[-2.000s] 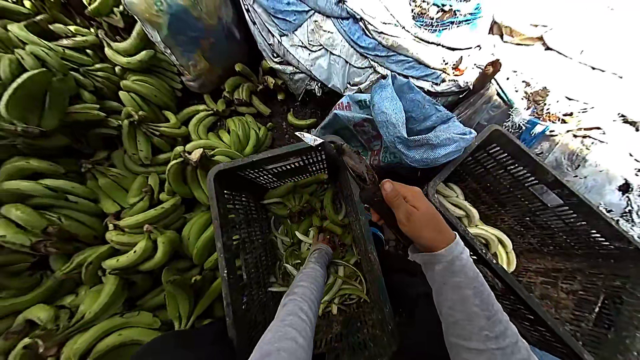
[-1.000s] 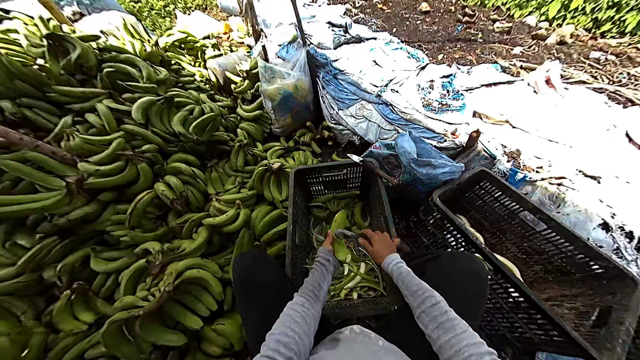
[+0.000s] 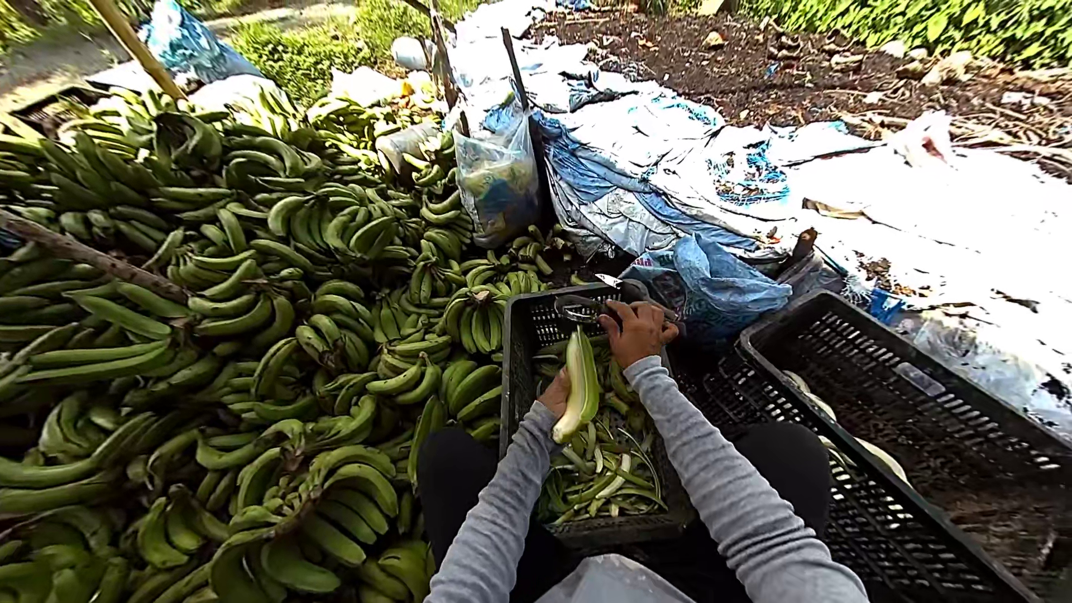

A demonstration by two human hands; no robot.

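My left hand (image 3: 556, 394) holds a partly peeled green plantain (image 3: 580, 385) upright, pale flesh showing along one side. My right hand (image 3: 638, 332) is closed around a dark-handled peeler (image 3: 579, 308), just above the plantain's tip. Both hands are over a black plastic crate (image 3: 512, 368) between my knees, with green peel strips (image 3: 607, 477) and whole green plantains in it. A knife blade (image 3: 609, 280) shows at the crate's far edge; its handle is mostly hidden.
A large heap of green plantains (image 3: 318, 335) fills the left side. At right stands a second black crate (image 3: 888, 377) holding peeled plantains (image 3: 883, 459). A blue bag (image 3: 720, 280), a filled clear plastic bag (image 3: 500, 180) and crumpled tarpaulins (image 3: 636, 184) lie beyond.
Two seconds ago my left hand was down in the crate; it now holds up a plantain with pale flesh bared. The view has tilted up and widened over the surroundings.
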